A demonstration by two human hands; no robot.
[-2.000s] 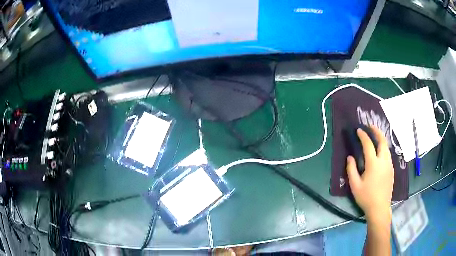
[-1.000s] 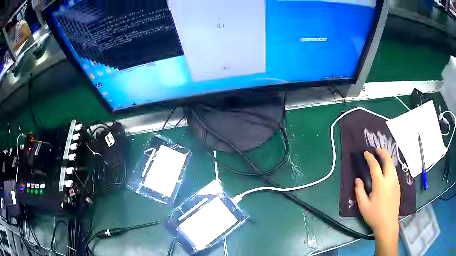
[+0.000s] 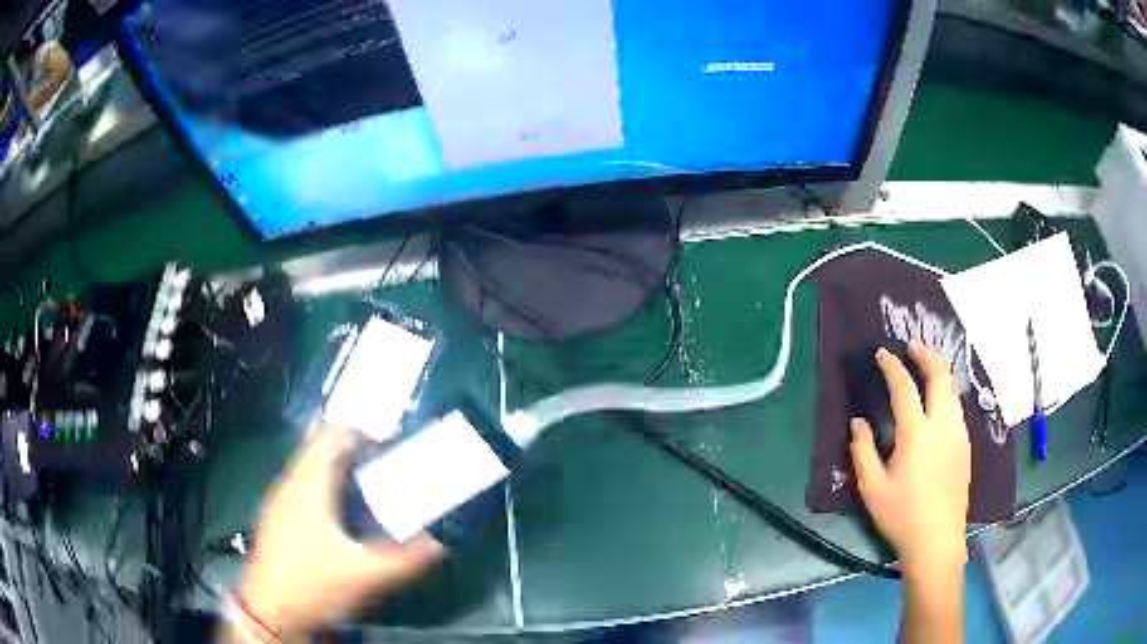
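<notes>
My left hand [image 3: 330, 535], blurred, grips the left edge of a black display device [image 3: 434, 476] with a glowing white screen. The white cable [image 3: 654, 400] is plugged into its right side. A second device with a white screen [image 3: 377, 375] lies behind it on the green bench, in clear film. My right hand [image 3: 916, 459] rests over the black mouse [image 3: 870, 400], on the dark mouse pad [image 3: 836, 340].
A large monitor [image 3: 516, 88] stands at the back. A black box with silver connectors [image 3: 94, 365] and cable bundles are at left. A thick black cable [image 3: 767, 503] crosses the bench. White paper [image 3: 1006, 315] and a blue-ended pen [image 3: 1038, 434] are at right.
My left hand has come into view and taken hold of the cabled device, which lay on the bench before. The white cable is blurred near it. My right hand stays on the mouse.
</notes>
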